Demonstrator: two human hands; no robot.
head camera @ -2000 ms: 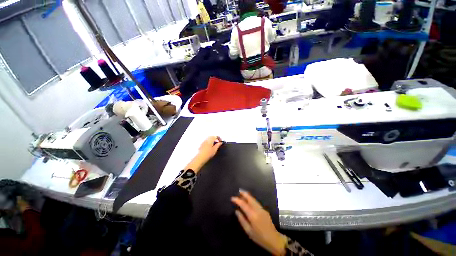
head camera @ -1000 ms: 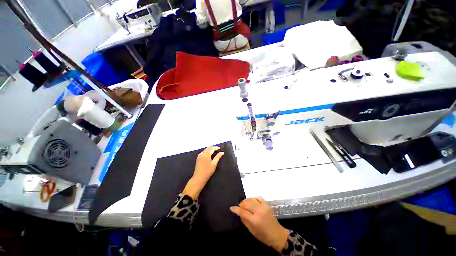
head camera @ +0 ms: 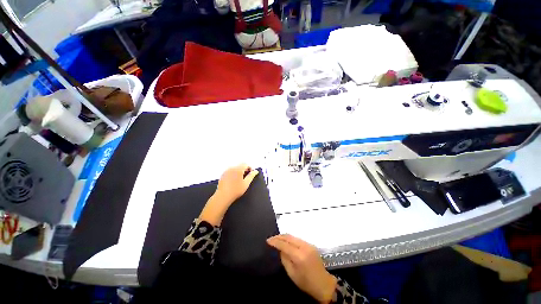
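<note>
A dark garment panel (head camera: pixel 243 219) lies on the white table to the left of the needle area (head camera: pixel 305 163). My left hand (head camera: pixel 235 183) grips the panel's far right corner between thumb and fingers, close to the presser foot. My right hand (head camera: pixel 301 261) pinches the panel's right edge near the table's front. The near part of the panel blends into my dark clothing. The white sewing machine (head camera: pixel 368 148) stands on the right.
A long dark side panel (head camera: pixel 118 184) lies on the left. Red fabric (head camera: pixel 219 77) is heaped at the back. Tweezers (head camera: pixel 377 186), a black tool (head camera: pixel 394 185), dark scraps (head camera: pixel 424 187) and a phone (head camera: pixel 473 191) lie by the machine arm. Another machine (head camera: pixel 35 178) stands far left.
Two seconds ago the panel lay up at the needle and my right hand rested over it with fingers spread. The panel has come left, clear of the needle, and my right hand has taken its edge.
</note>
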